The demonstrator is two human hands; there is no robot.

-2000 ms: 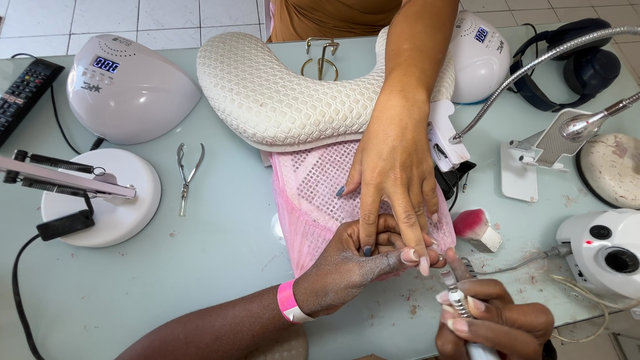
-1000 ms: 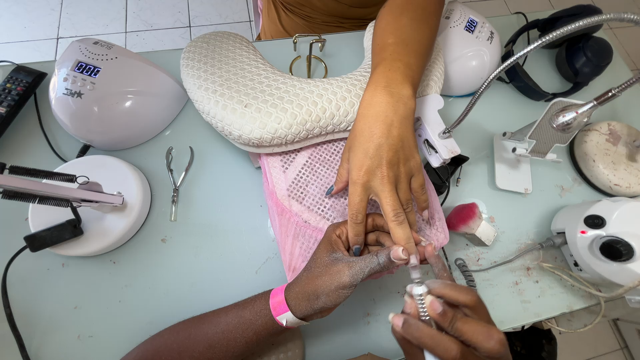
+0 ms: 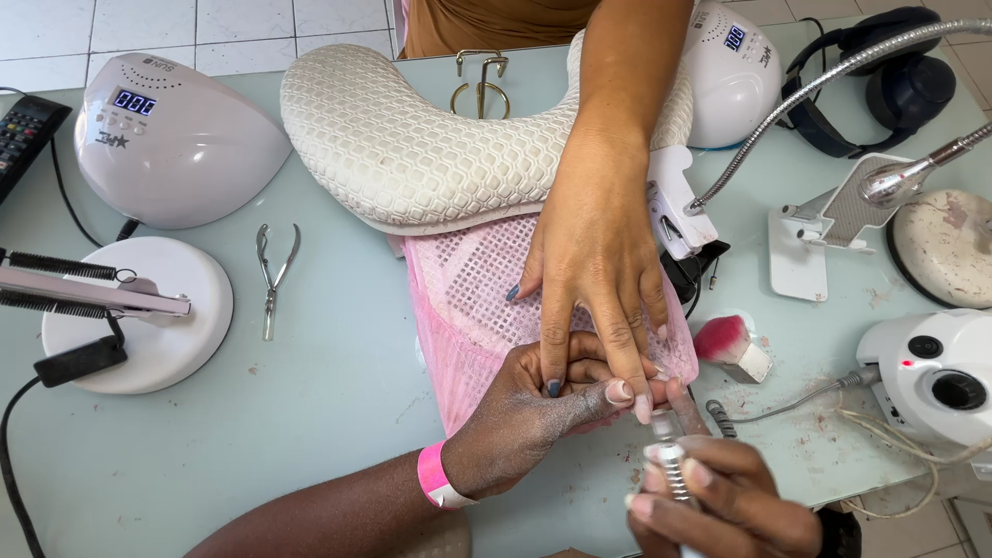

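My left hand, with a pink and white wristband, grips a finger of another person's hand between thumb and fingers. In my right hand is an electric nail drill's handpiece, its blurred tip close to the end of that finger. The other person's hand lies palm down over a pink mesh-covered dust collector; dark polish shows on its thumb and one finger. The forearm crosses a white textured armrest cushion. Pale dust coats my left thumb.
Cuticle nippers and a nail lamp lie to the left, near a white lamp base. To the right are a pink dust brush, the drill's control unit with its cord, a phone stand, headphones and another nail lamp.
My right hand has moved left with the handpiece, bringing its tip closer to the held fingertip. My left hand keeps its hold on the finger.
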